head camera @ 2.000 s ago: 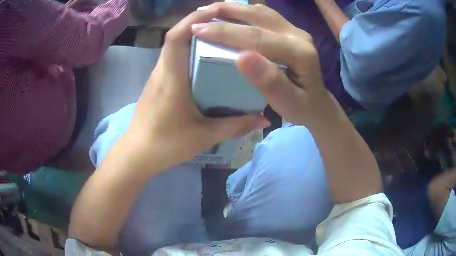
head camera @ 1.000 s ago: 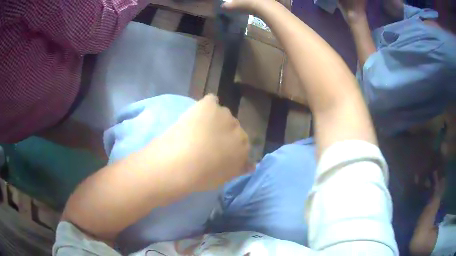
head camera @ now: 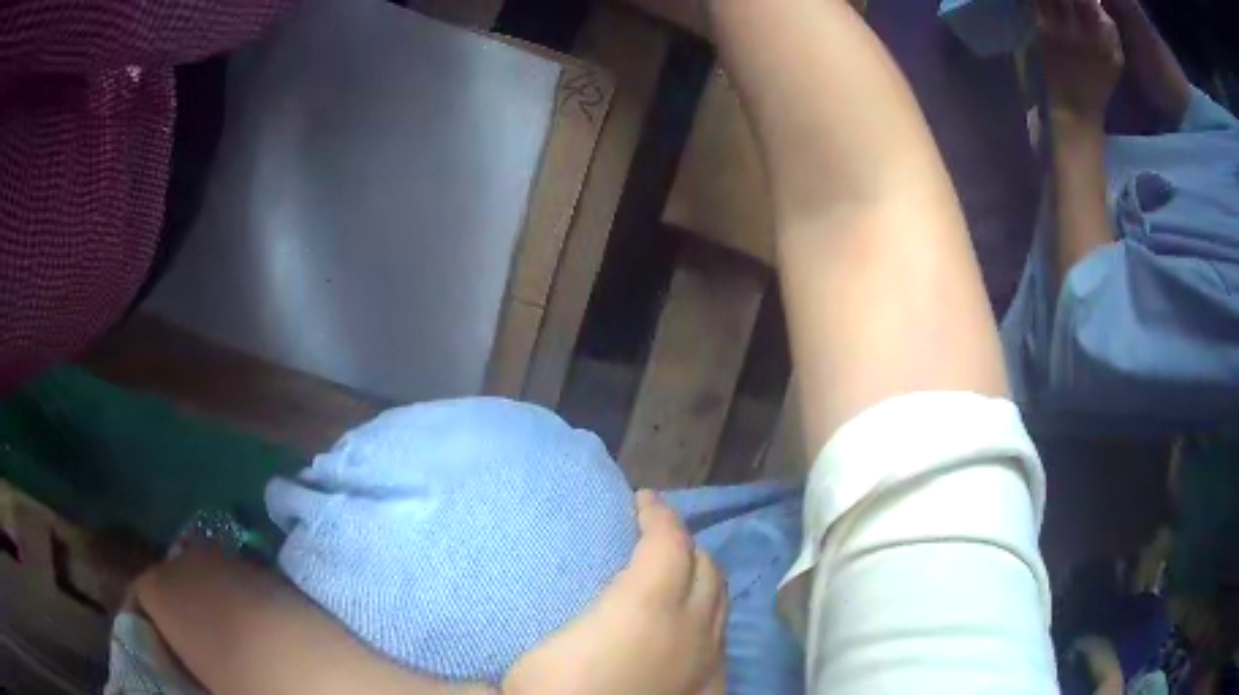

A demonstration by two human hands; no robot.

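Note:
My left hand (head camera: 632,625) is low in the middle, against my light blue-clad knee (head camera: 469,530). Its fingers are curled and close together; its palm is hidden, so I cannot tell whether it holds anything. My right forearm (head camera: 876,258) reaches up and forward past the top edge, and the right hand is cut off there. No carton shows at my hands. A pale flat sheet (head camera: 367,190) lies on brown cardboard (head camera: 578,109) with a handwritten mark, beyond my left knee.
Wooden slats (head camera: 693,360) with dark gaps lie beyond my knees, with a brown cardboard piece (head camera: 727,183) on them. A person in a dark red sleeve (head camera: 88,204) sits close at left. Another person at upper right, in blue, holds a pale blue carton (head camera: 988,25).
The carton held in both hands two seconds ago is gone from view. My right hand has moved out past the top edge. My left hand has dropped to the knee. The view has shifted.

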